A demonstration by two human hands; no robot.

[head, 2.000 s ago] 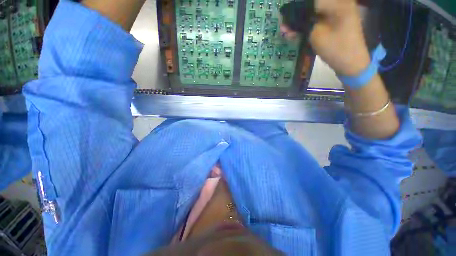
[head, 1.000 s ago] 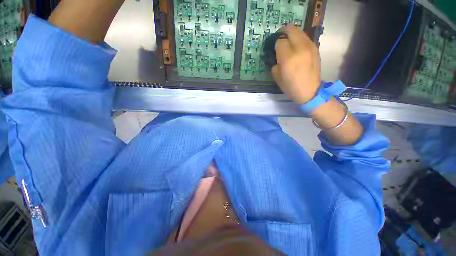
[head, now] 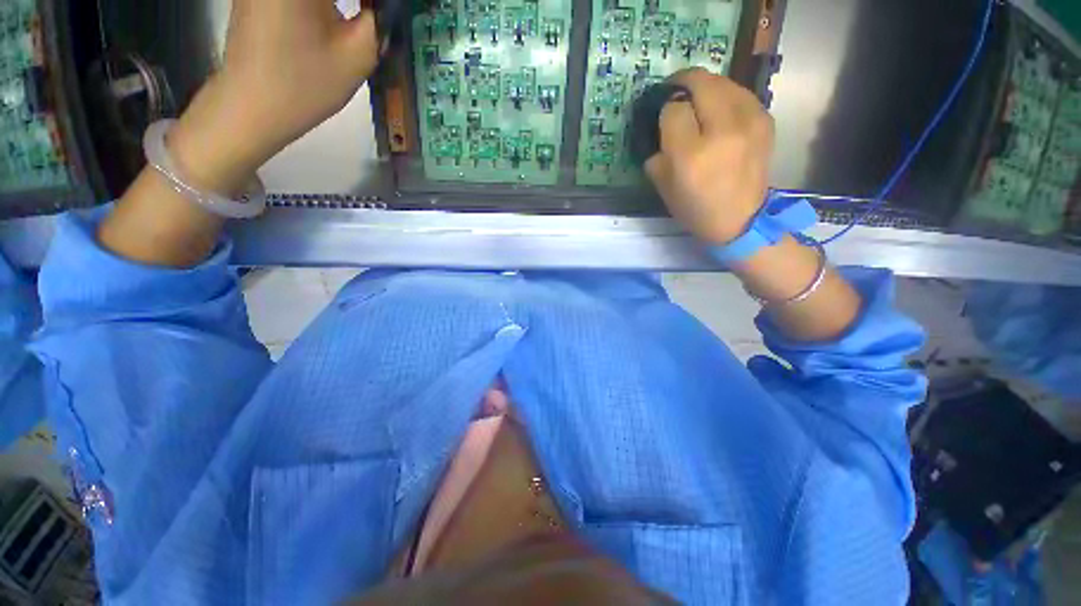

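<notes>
Two pale green circuit panels lie side by side, the left panel (head: 492,89) and the right panel (head: 602,89), in a dark carrier (head: 574,95). Rows of small dark and metallic components stand on them. My right hand (head: 711,148), with black finger coverings, rests its fingertips over the right panel's lower right part; whether it holds a component is hidden. My left hand (head: 296,59) is at the top, cut off by the picture's edge, its black-covered fingertips near the carrier's upper left side. Something small and white shows at it.
A silver rail (head: 474,239) runs between my body and the boards. Another carrier with green panels stands at the right (head: 1031,148) and one at the left (head: 30,118). A blue cord (head: 919,142) runs from my right wrist strap. Copper-brown blocks (head: 396,118) sit on the carrier's side.
My left hand has come down into view at the upper left. My right hand has moved from the panel's upper right edge down and left, then stayed almost in place.
</notes>
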